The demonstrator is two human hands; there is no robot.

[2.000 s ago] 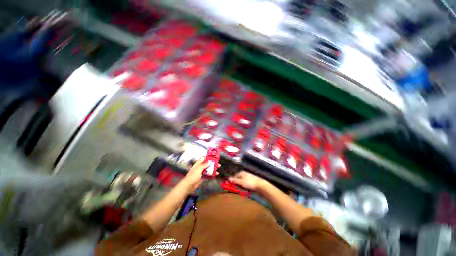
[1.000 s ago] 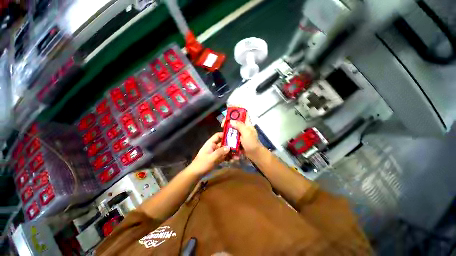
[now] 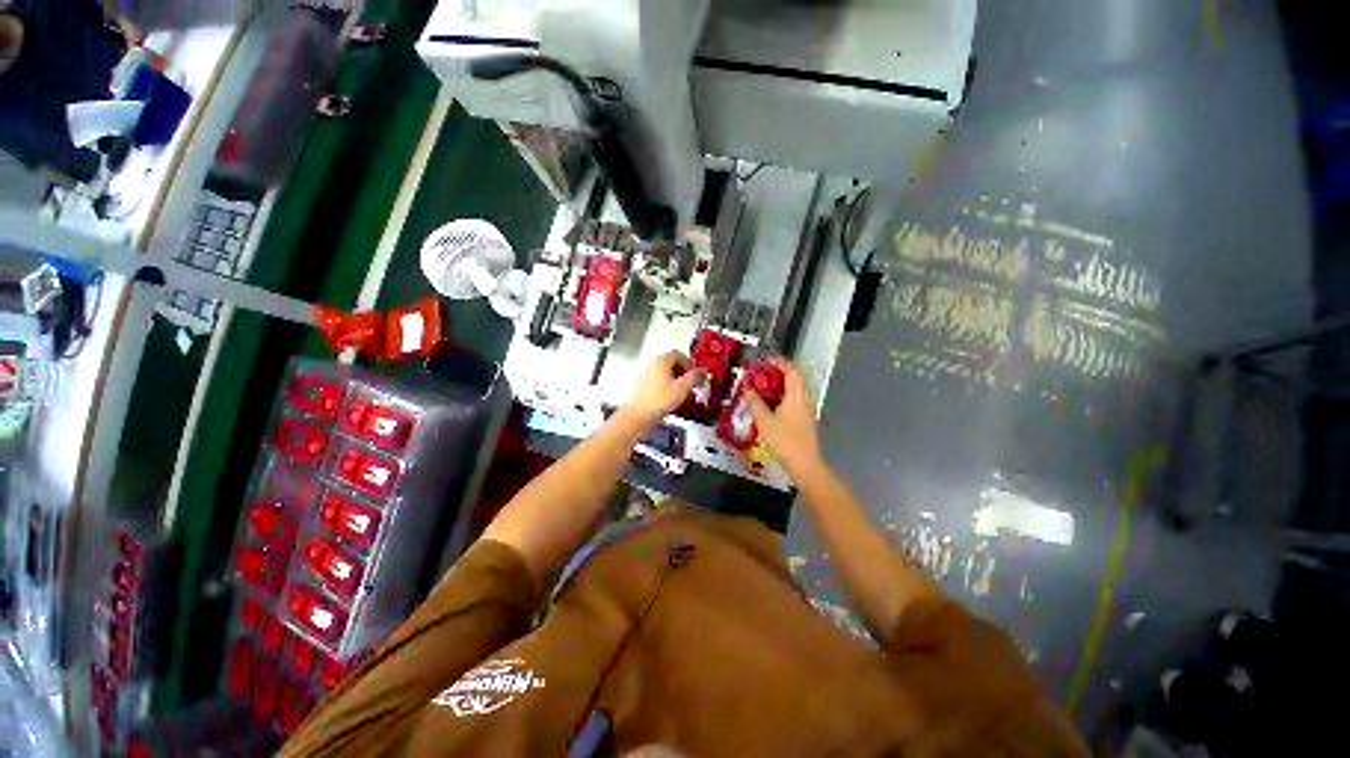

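Observation:
A red housing (image 3: 714,367) sits in the right-hand fixture at the front of the white machine. My left hand (image 3: 663,385) is at its left side, fingertips touching it or its fixture; whether it grips is unclear. My right hand (image 3: 782,416) holds another red housing (image 3: 752,397) just right of the fixture, above the machine's front edge. A further red housing (image 3: 598,295) lies in the left fixture, with no hand on it.
The white gantry (image 3: 829,89) stands behind the fixtures. A white fan (image 3: 468,261) and a red-orange tag (image 3: 382,329) are to the left. Stacked clear trays (image 3: 350,511) of red housings stand along the green conveyor (image 3: 281,296). Grey floor with a yellow line is on the right.
The view has turned right, to the machine. The housing earlier held by both hands before my chest is no longer there; my hands are now apart, at the right-hand fixture.

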